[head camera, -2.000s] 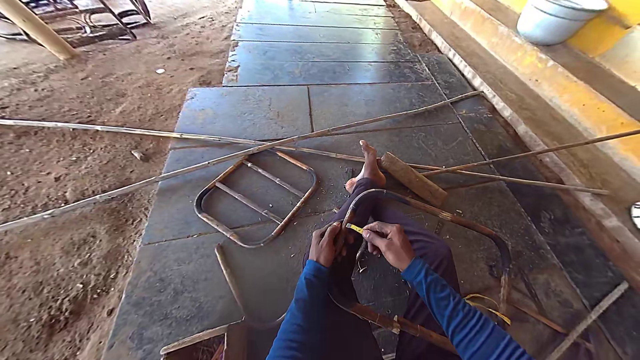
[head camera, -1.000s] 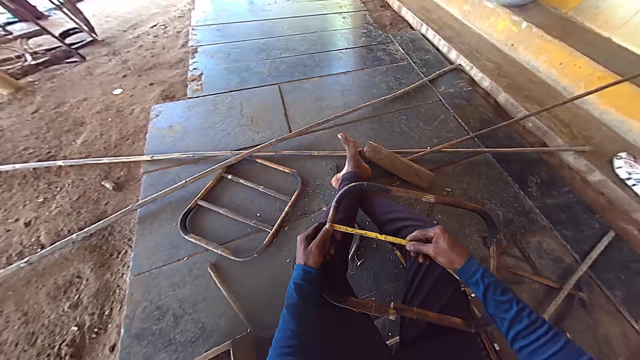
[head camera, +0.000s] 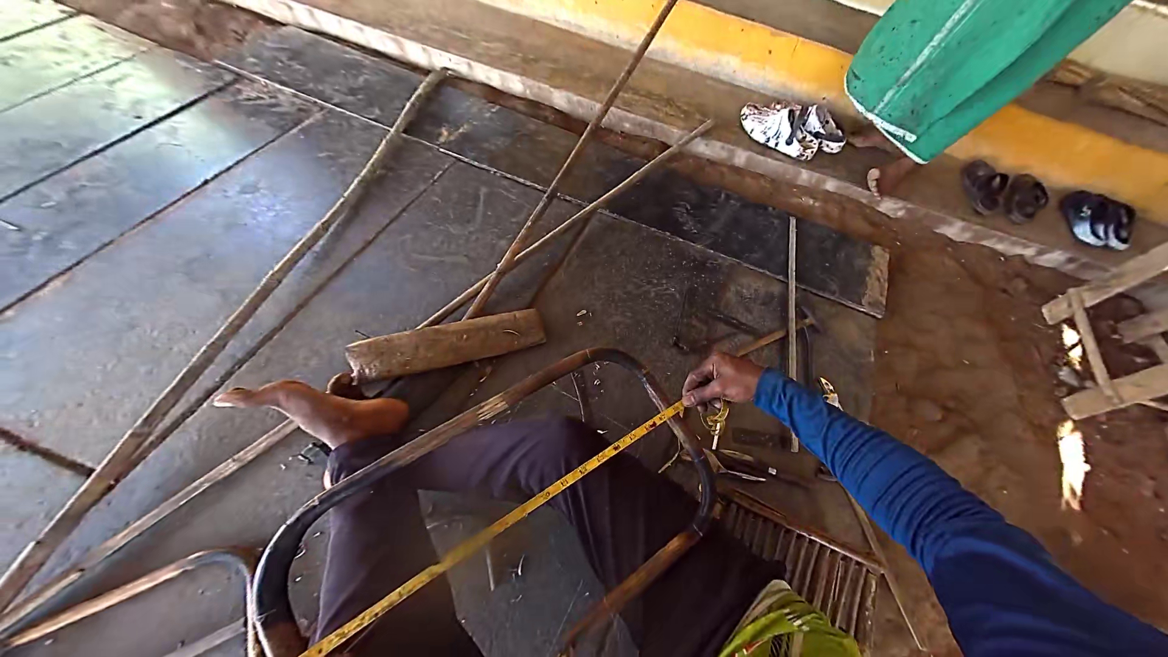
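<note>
A bent cane frame (head camera: 493, 401) with rounded corners lies across my legs. A yellow measuring tape (head camera: 529, 506) stretches diagonally over it, from the lower left edge of the view to the frame's right side. My right hand (head camera: 721, 380) grips the tape there, close to the frame's curved end. My left hand is out of view below the lower edge. Part of a second cane frame (head camera: 137, 589) shows at the lower left. A wooden block (head camera: 445, 344) rests on the slabs beside my bare foot.
Long cane poles (head camera: 301, 246) cross the dark stone slabs. Hand tools (head camera: 744, 470) lie beyond my right hand, near a slatted piece (head camera: 808, 557). Pairs of shoes (head camera: 792, 130) line the step, where a person in green cloth (head camera: 967, 68) stands. A wooden stool (head camera: 1118, 338) is at the right.
The view has swung strongly to the right. The tape, short between my hands two seconds ago, is now drawn out across the frame. My left hand has left the view.
</note>
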